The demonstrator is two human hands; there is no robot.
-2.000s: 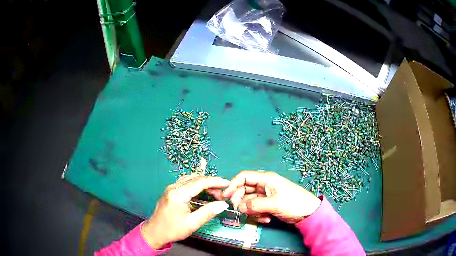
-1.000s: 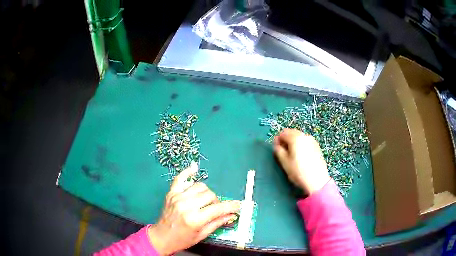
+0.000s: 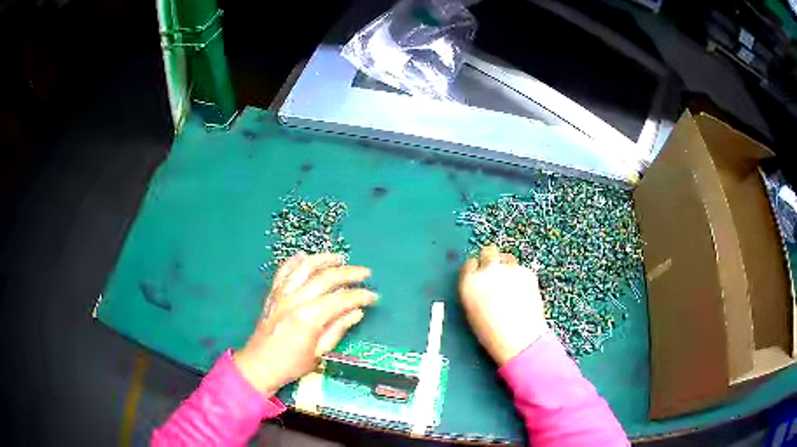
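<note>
A green circuit board lies flat at the near table edge, with an upright dark strip across it and a small dark-red part. A cream-white bar stands at its right side. My left hand is over the near part of the small heap of leaded parts, fingers spread; its fingertips' contact is unclear. My right hand is at the left edge of the large heap of leaded parts, fingers curled with tips together. Whether either hand holds a part cannot be made out.
An open brown carton stands right of the large heap. A light grey frame with a crumpled clear bag is at the back. A green post stands at the back left of the green mat.
Both hands were together over the board two seconds ago. My right hand then moved to the large heap and is now slightly nearer me. My left hand has left the board for the small heap.
</note>
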